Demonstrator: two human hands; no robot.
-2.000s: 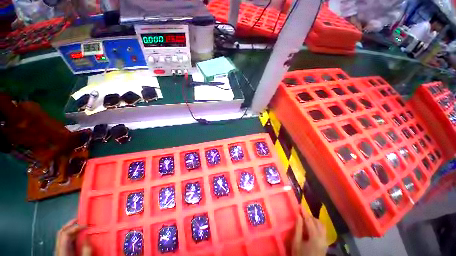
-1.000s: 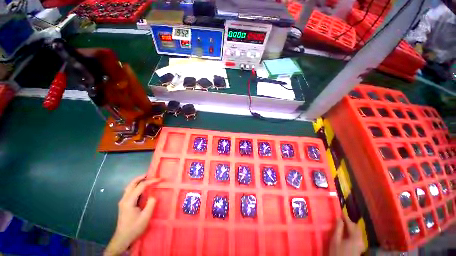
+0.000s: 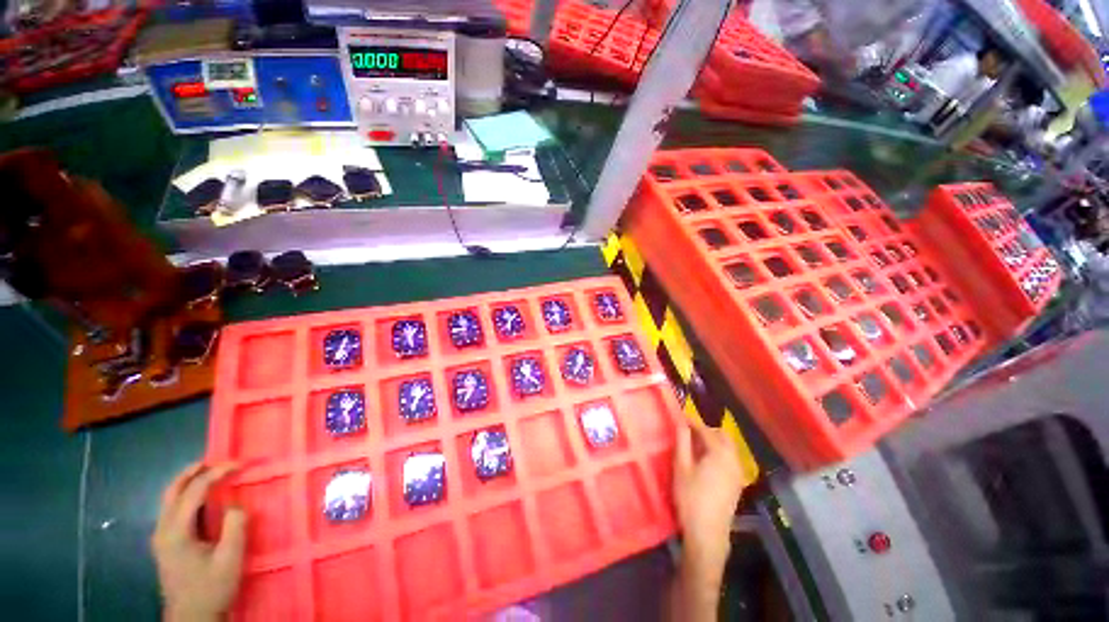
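A red-orange compartment tray (image 3: pixel 529 413) lies in front of me, slightly turned. Its upper three rows hold several smartwatch units (image 3: pixel 469 390) with lit blue-white faces. The left column, one pocket in the third row and the visible bottom-row pockets are empty. My left hand (image 3: pixel 201 547) grips the tray's left edge, thumb on top. My right hand (image 3: pixel 708 492) holds the tray's right edge, fingers partly hidden. A brown-red fixture (image 3: pixel 91 237) on a flat base stands left of the tray, cut off by the picture's edge. Loose watch units (image 3: pixel 292 270) sit beside it.
Stacked trays (image 3: pixel 778 255) stand at the right, beyond yellow-black tape (image 3: pixel 663 328). Dark units (image 3: pixel 276 194) lie on white paper on the ledge, below a blue instrument (image 3: pixel 292 95) and a DC power supply (image 3: pixel 401 91). A grey machine (image 3: pixel 876 541) is at the lower right.
The view has swung right again, bringing the grey machine into sight. The tray sits higher in view and more of its bottom row shows. Both hands remain at its sides.
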